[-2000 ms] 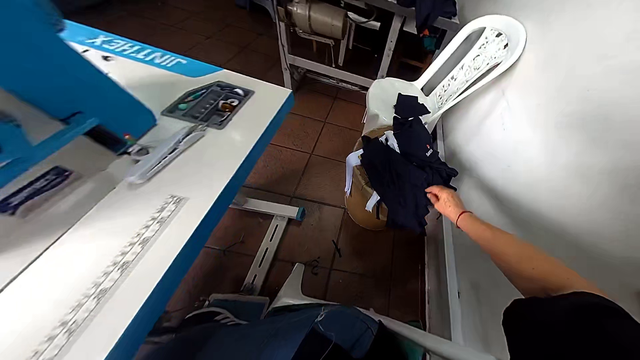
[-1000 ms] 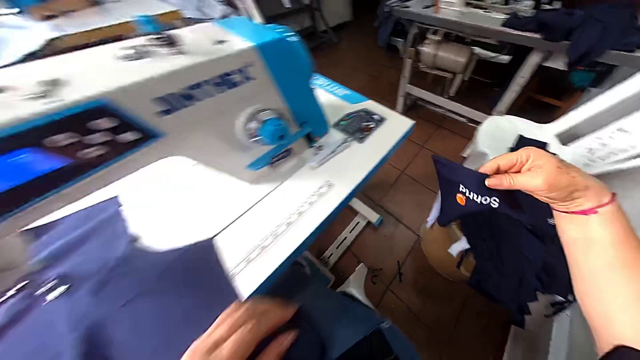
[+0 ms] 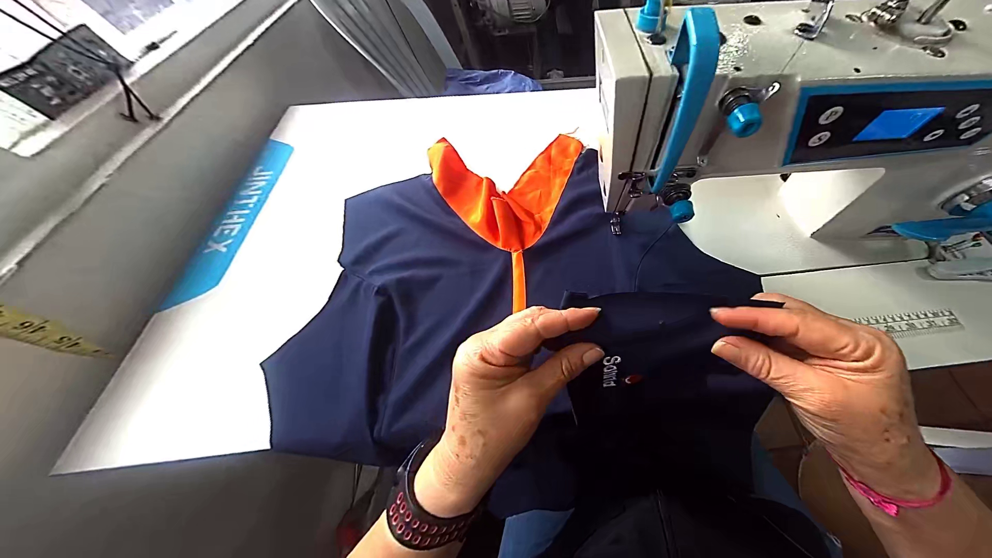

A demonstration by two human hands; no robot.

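My left hand (image 3: 504, 380) pinches the left part of a dark navy fabric piece (image 3: 659, 387) with an embroidered mark, and my right hand (image 3: 829, 372) pinches its upper right edge. The piece hangs between both hands over the front of a navy garment (image 3: 434, 310). That garment lies spread on the white sewing table, its orange collar (image 3: 496, 201) folded open at the far side and an orange strip running down its centre. The garment's right shoulder passes by the head of an industrial sewing machine (image 3: 628, 116). The lower part of the held piece blends into dark cloth.
The white table (image 3: 201, 372) has a blue corner panel at the left, by a grey wall. A yellow measuring tape (image 3: 50, 333) hangs at far left. A ruler strip (image 3: 907, 322) lies on the table at right, near the machine's presser foot (image 3: 942, 252).
The embroidered piece, held by my right hand alone at the chair side one second ago, is now over the spread garment with both hands on it. The view has swung left.
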